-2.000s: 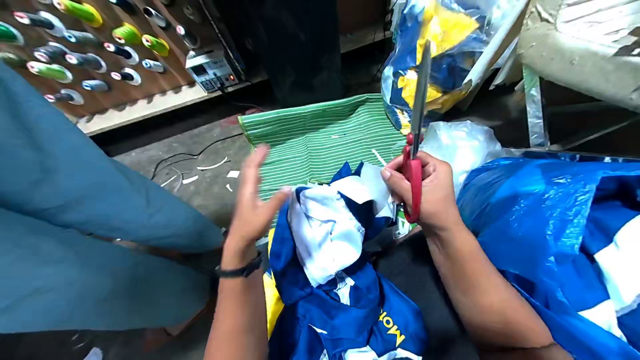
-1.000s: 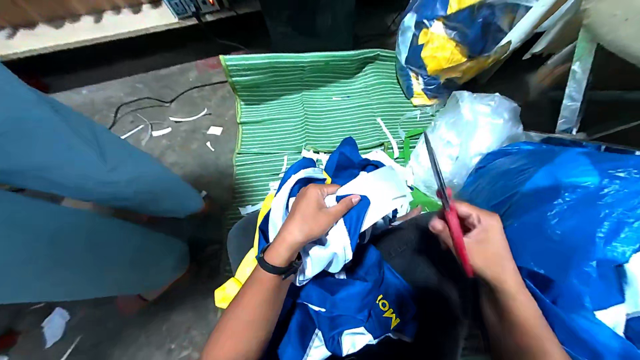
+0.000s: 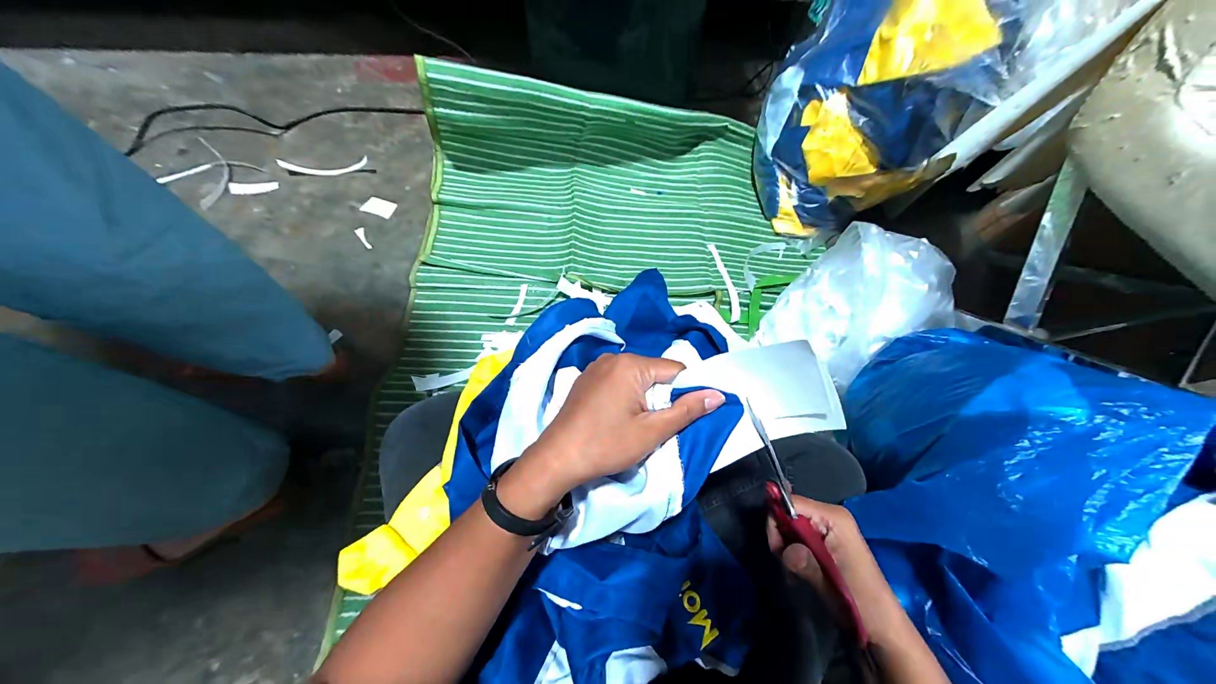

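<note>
A blue, white and yellow fabric garment point(image 3: 646, 570) lies bunched across my lap. My left hand point(image 3: 617, 413) pinches a blue and white edge of it between thumb and fingers. Beside those fingers a stiff white backing sheet point(image 3: 784, 380) sticks out to the right. My right hand point(image 3: 831, 560) grips red-handled scissors point(image 3: 807, 532), and their blades point up and left to the fabric edge by my left fingertips. Whether the blades are closed on the material cannot be told.
A green striped mat point(image 3: 589, 190) spreads ahead, with white scraps point(image 3: 724, 275) on it. Another person's legs point(image 3: 123, 266) stand at left. A clear plastic bag point(image 3: 864, 294), a blue plastic bag point(image 3: 1026, 456) and a bag of blue and yellow fabric point(image 3: 864, 123) lie at right.
The scissors, upright beside the fabric two seconds ago, now have their tips at its edge. My left hand, spread and empty then, now pinches the fabric. The view has tilted down.
</note>
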